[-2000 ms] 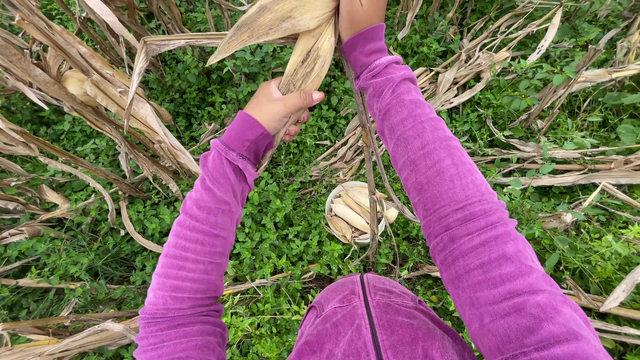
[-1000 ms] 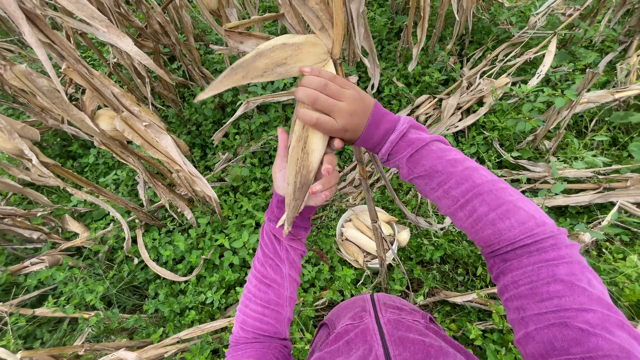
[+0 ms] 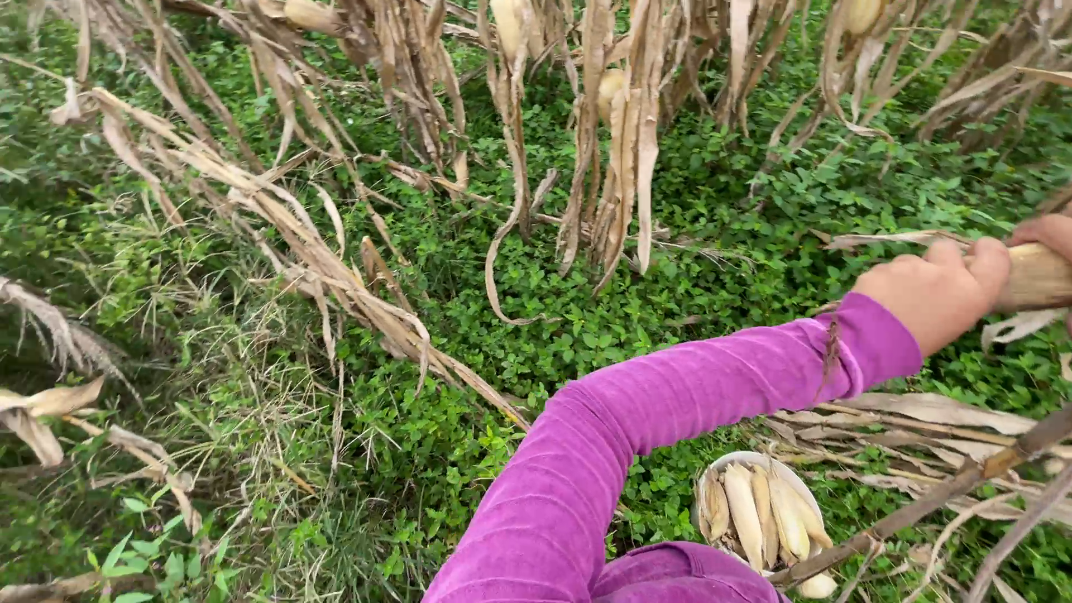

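At the right edge, my left hand (image 3: 942,289) is closed around one end of a dry ear of corn (image 3: 1038,280), partly in its husk. Part of my right hand (image 3: 1047,230) shows beside it, with fingers on the same ear; the rest is cut off by the frame. The ear's far end is out of view. Below the hands, a white bucket (image 3: 816,498) stands on the ground with several pale ears of corn (image 3: 745,511) in it.
Dry cornstalks (image 3: 620,167) with hanging leaves stand across the top, some bearing ears. Bent stalks (image 3: 310,260) lean at the left. Low green plants (image 3: 452,285) cover the ground. A brown stalk (image 3: 938,494) slants across the lower right, over the bucket's edge.
The view has swung far to the left, so both hands now sit at the right edge. One second ago both hands held the husked ear above the bucket; they are still on an ear.
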